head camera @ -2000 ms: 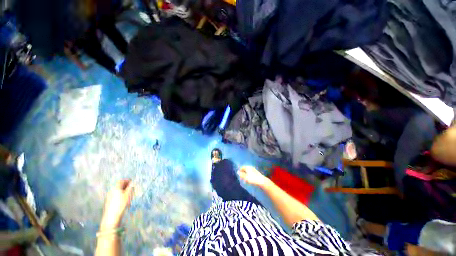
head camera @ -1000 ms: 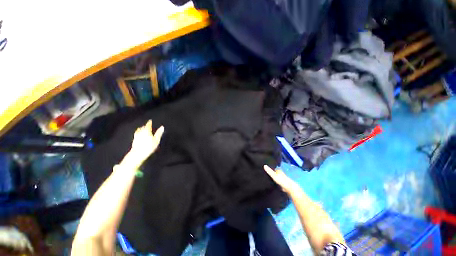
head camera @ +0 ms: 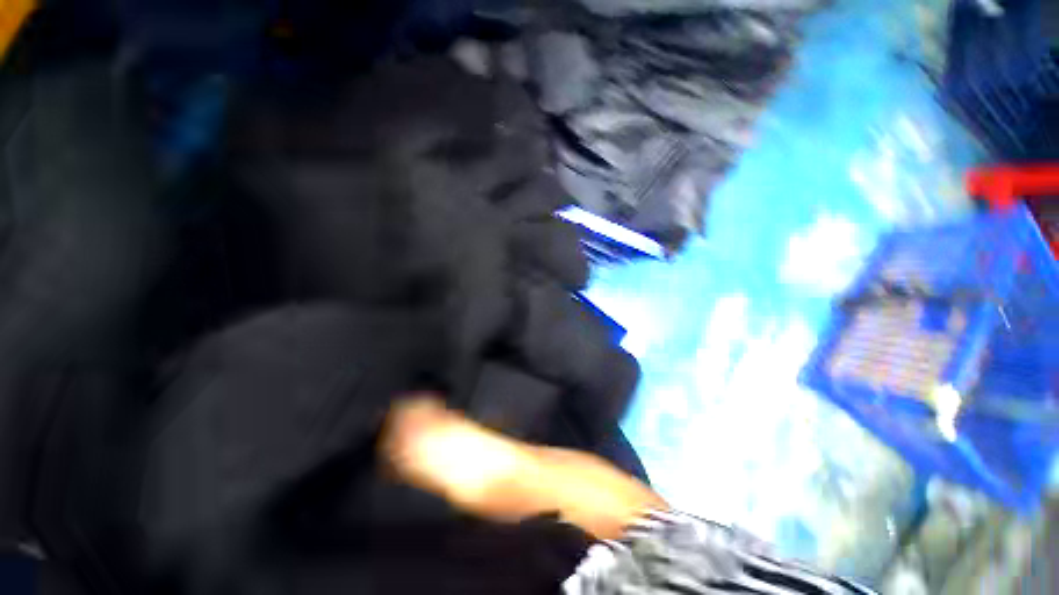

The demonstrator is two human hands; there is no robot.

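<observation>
A large heap of dark garments (head camera: pixel 314 256) fills the left and middle of the picture, close in front of me and blurred. My right hand (head camera: pixel 447 456) reaches in from the lower right and lies against the dark cloth. Its fingertips are blurred and partly lost in the cloth, so I cannot tell whether they grip it. My left hand is not in view.
A grey garment heap (head camera: pixel 639 116) lies beyond, at the top middle, with a blue-white crate edge (head camera: pixel 612 231) below it. A blue plastic crate (head camera: pixel 999 384) stands on the blue floor at the right, with a red object (head camera: pixel 1022 183) behind it.
The dark heap now fills much more of the view. My left hand has gone out of sight. My right hand has moved left onto the cloth. The white table has nearly left the picture.
</observation>
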